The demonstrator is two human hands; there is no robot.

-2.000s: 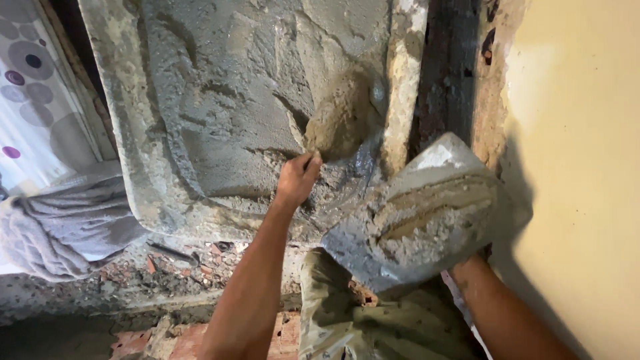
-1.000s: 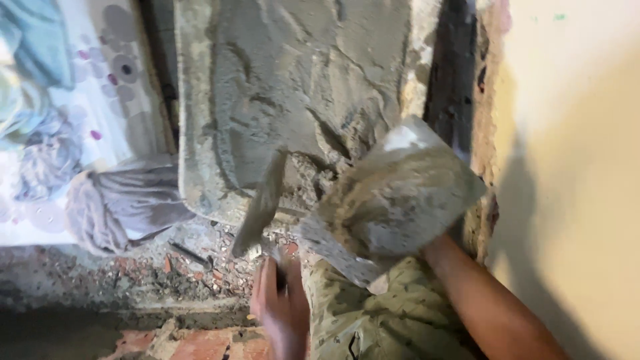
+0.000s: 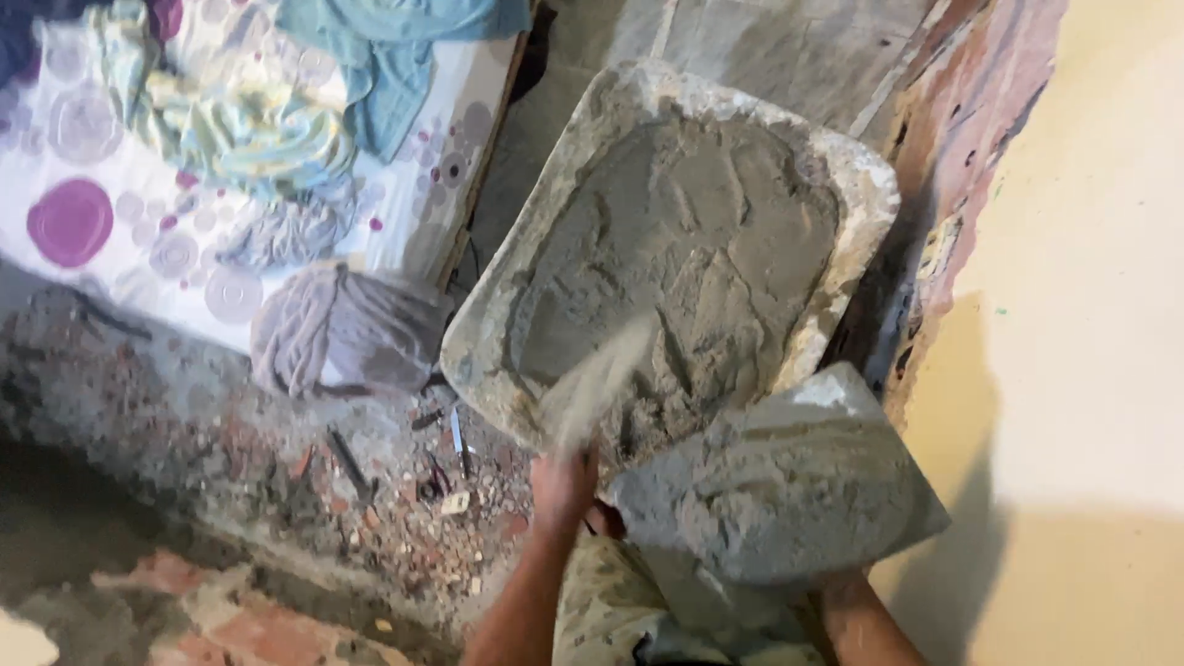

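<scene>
My left hand [image 3: 564,481] is closed around the handle of a trowel [image 3: 601,375], whose motion-blurred blade lies over the near edge of a mortar tub [image 3: 856,176]. Wet grey mortar [image 3: 777,231] fills much of the tub, with ridges and a rough heap toward the near side. A flat plastering hawk [image 3: 902,509] is at the tub's near right corner, with mortar spread over its top. My right hand [image 3: 844,581] supports it from below; the board hides most of that hand and its fingers.
Crumpled cloths [image 3: 250,139] lie on a dotted cover [image 3: 69,222] at the upper left, a grey cloth [image 3: 351,324] hanging at its corner. Rubble and small tools [image 3: 458,430] litter the floor. A yellow wall [image 3: 1082,370] with a broken lower edge bounds the right side.
The trowel has gone from the tub's mortar to beside the hawk, and is now back over the tub's near edge. The mortar on the hawk has changed shape. The view has turned and shifted.
</scene>
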